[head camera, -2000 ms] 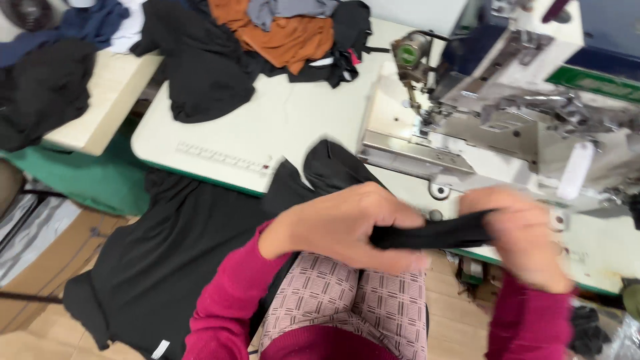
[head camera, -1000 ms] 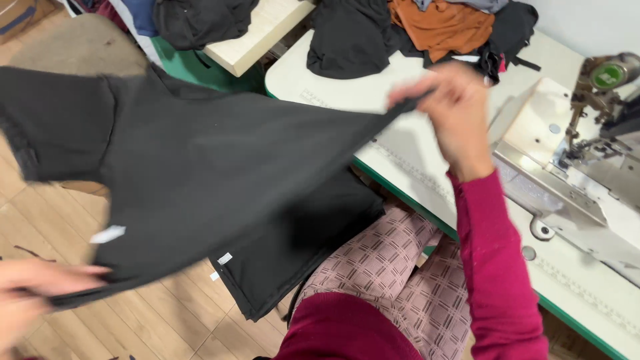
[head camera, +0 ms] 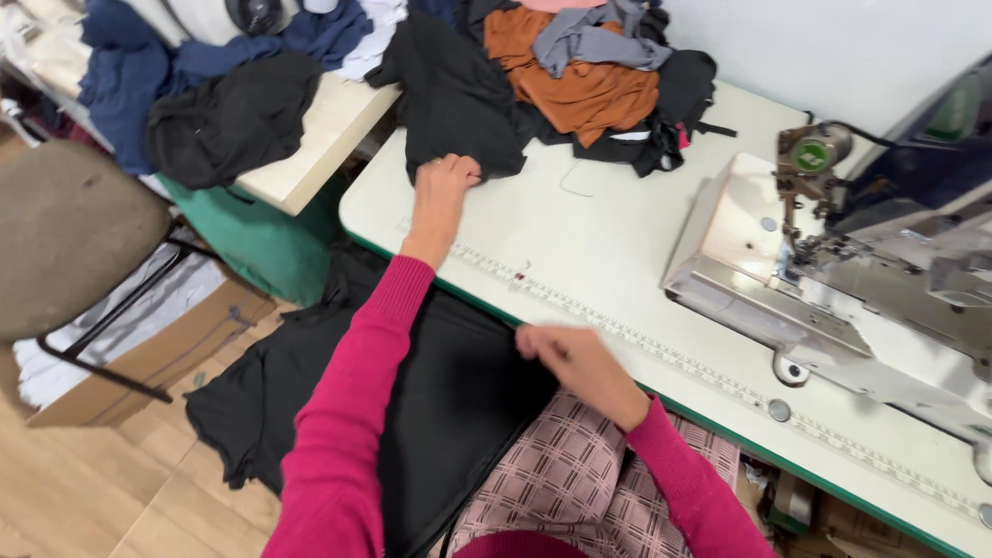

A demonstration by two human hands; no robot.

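My left hand [head camera: 446, 198] reaches over the white sewing table and its fingers are closed on the lower edge of a black fabric piece [head camera: 465, 101] at the heap's left end. Nearer my lap, my right hand [head camera: 577, 364] is at the table's green edge, fingers curled and blurred; whether they touch the black garment [head camera: 465, 387] beneath is not plain. That garment is spread over my left thigh and hangs beside the table. An industrial sewing machine [head camera: 790, 248] stands at the right, its needle area away from both hands.
Orange cloth [head camera: 589, 93] and grey cloth [head camera: 597, 39] lie heaped at the table's back. A measuring tape [head camera: 666, 349] runs along the front edge. Left are a second table [head camera: 325, 139] with dark clothes, a chair [head camera: 70, 232] and a cardboard box [head camera: 155, 364].
A second ago both hands held a black garment stretched out at the left; it is no longer held up. My left hand has moved to the black fabric on the table, my right hand towards my lap.
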